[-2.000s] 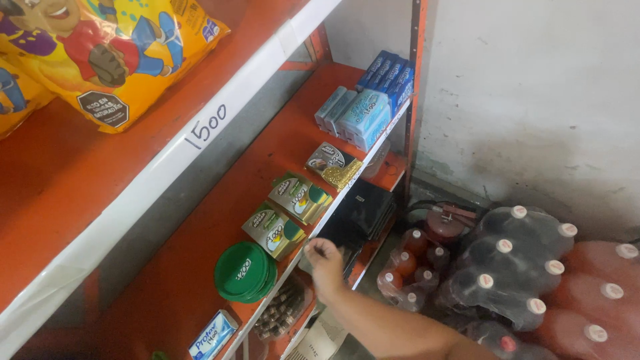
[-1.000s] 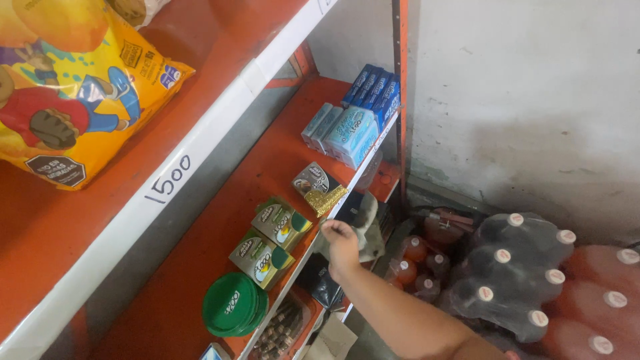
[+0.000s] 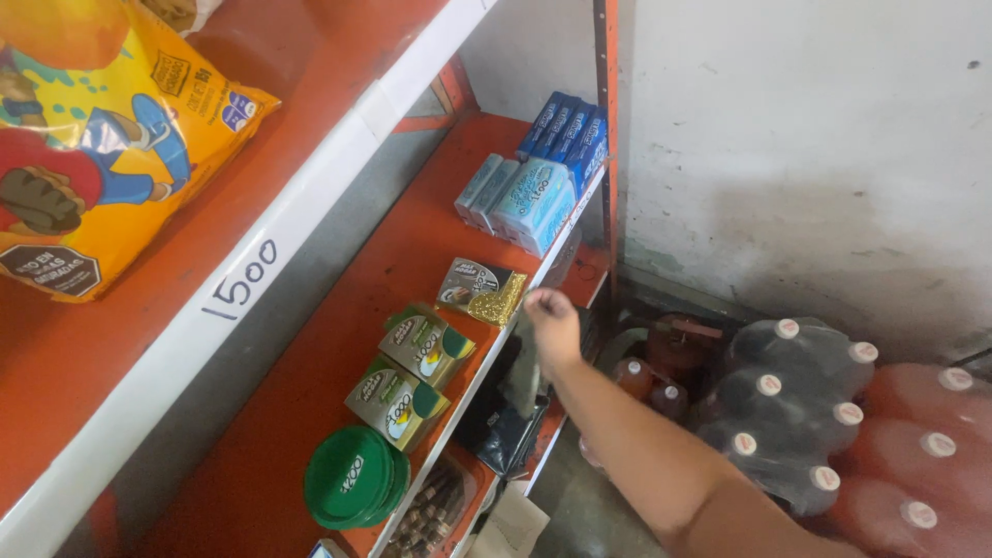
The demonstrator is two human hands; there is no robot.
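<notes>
My right hand (image 3: 552,329) is at the front edge of the orange shelf, its fingers closed on a thin grey-green cloth (image 3: 524,376) that hangs down, partly blurred. Just left of the fingers lies a scouring pad pack with gold mesh (image 3: 494,301). Two sponge packs (image 3: 426,345) with green parts lie further down the shelf, then stacked round green tubs (image 3: 349,477). Light blue soap packs (image 3: 531,198) and dark blue boxes (image 3: 570,132) stand at the far end. My left hand is out of view.
An upper shelf (image 3: 310,167) with a white edge strip crosses the left, holding an orange snack bag (image 3: 116,147). Below my hand are black plastic packages (image 3: 504,430) and a clear container of dark items (image 3: 434,511). Shrink-wrapped bottles (image 3: 783,403) stand on the floor by the wall (image 3: 806,186).
My right hand has moved along the shelf edge, away from beside the sponge packs to beside the gold scouring pad pack. The grey cloth, not clearly seen at first, now hangs from it.
</notes>
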